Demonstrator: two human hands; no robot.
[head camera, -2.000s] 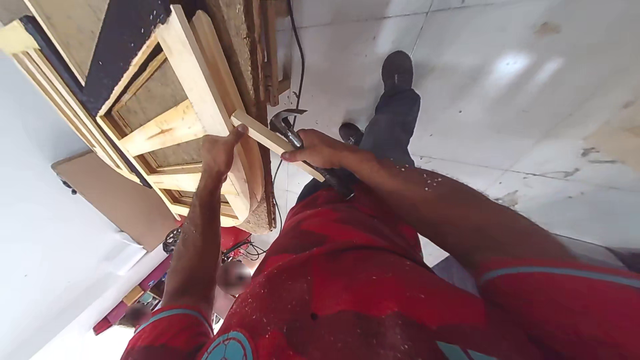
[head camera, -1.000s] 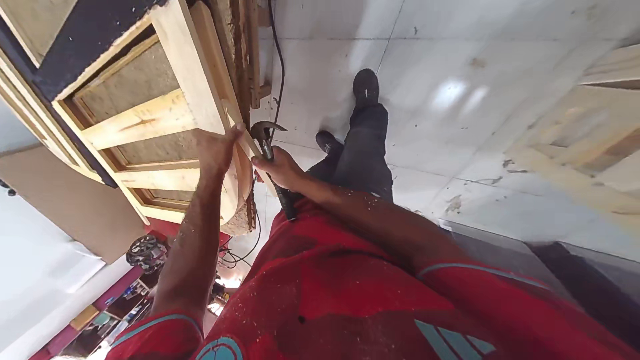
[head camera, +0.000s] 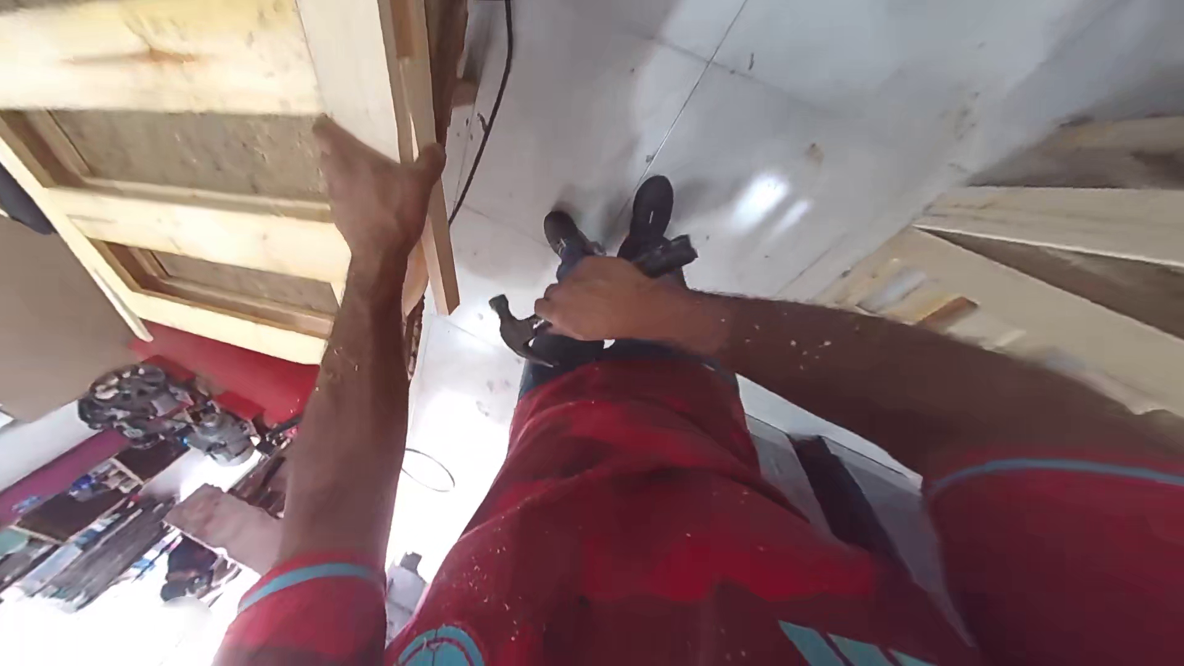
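My right hand is closed around the handle of a claw hammer, held in front of my thighs with its head toward the left. My left hand grips a narrow wooden strip along the edge of a wooden panelled frame, thumb on the strip and fingers over the frame's face. The strip's lower end sticks out past my hand. Pale rails cross the frame, with darker recessed panels between them.
A black cable runs over the tiled floor beside the frame. Pale boards lie at the right. At lower left, shelves hold assorted items. My shoes are on the floor ahead.
My right hand with the hammer has moved away from the frame and strip, where it was before. The strip, earlier held out at an angle, now lies along the frame's edge. The view has shifted.
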